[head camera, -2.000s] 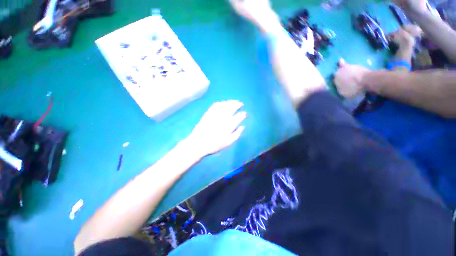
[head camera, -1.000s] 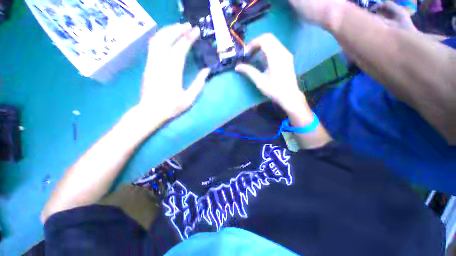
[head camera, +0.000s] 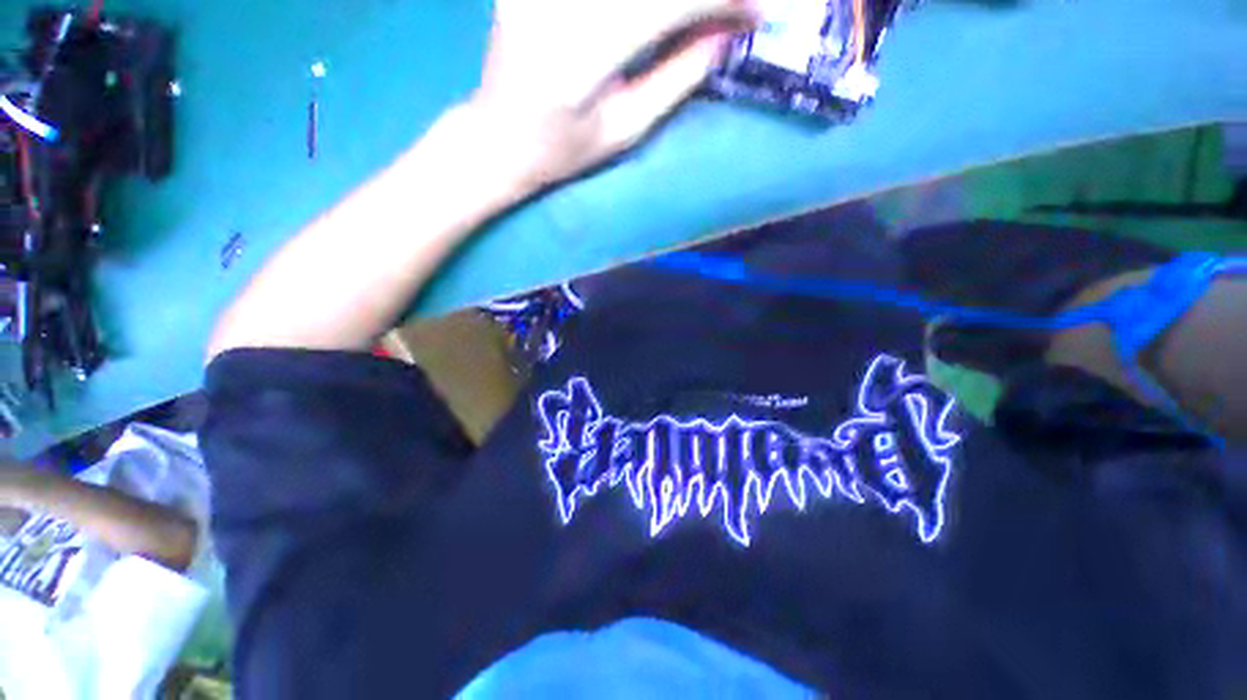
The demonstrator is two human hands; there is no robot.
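A black chassis (head camera: 800, 93) lies on the green mat at the top edge, partly cut off. It carries a white flat cable (head camera: 793, 30) and thin orange wire (head camera: 859, 30). My left hand (head camera: 602, 75) reaches in from the left, bare, with its thumb and a finger at the chassis's left side, gripping it there. The top of this hand is cut off by the picture's edge. My right hand is out of the picture; only the forearm with a blue wrist strap (head camera: 1162, 308) shows at the right edge.
Other black units with wires (head camera: 82, 178) lie at the far left of the green mat (head camera: 410, 62). A small dark stick (head camera: 312, 130) and a small loose bit (head camera: 233, 249) lie between. Another person's arm (head camera: 103, 513) is at the lower left. The bench edge crosses above my lap.
The view has shifted, so the chassis sits further right and higher. My right hand has left the chassis and gone out at the right. My left hand remains at it.
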